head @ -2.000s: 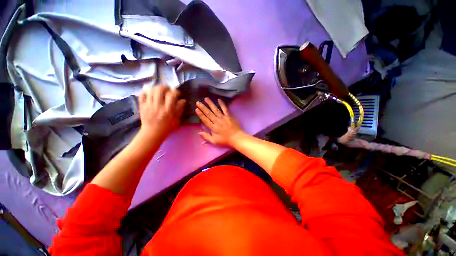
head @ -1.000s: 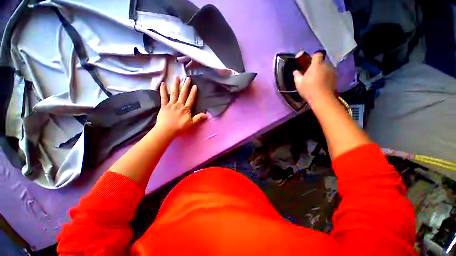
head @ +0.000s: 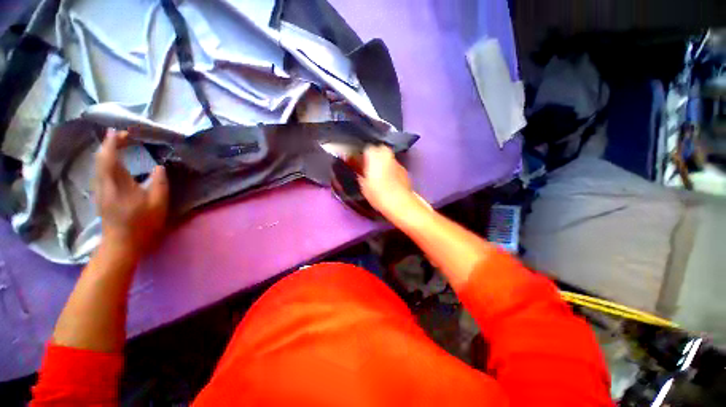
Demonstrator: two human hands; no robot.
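Note:
The crumpled garment (head: 239, 79), pale silver-grey inside with dark strips, lies on the purple pressing table. Its dark grey band (head: 247, 159) runs along the edge nearest me, with a small dark label (head: 243, 149) on it. My right hand (head: 382, 179) is shut on the iron (head: 347, 184), which rests at the right end of the band; my hand and arm hide most of the iron. My left hand (head: 127, 195) is over the left end of the band, thumb and fingers apart, slightly blurred. Whether it touches the fabric is hard to tell.
A folded white cloth (head: 497, 91) lies at the right edge of the purple table (head: 446, 95). Beyond that edge are a blue crate (head: 504, 226), a large grey-beige cloth (head: 605, 230) and yellow tubes (head: 621, 308). Scraps lie below the table.
The iron, held in my right hand, has moved left from the bare tabletop onto the band. My left hand has moved left from the band's middle. The view has shifted right.

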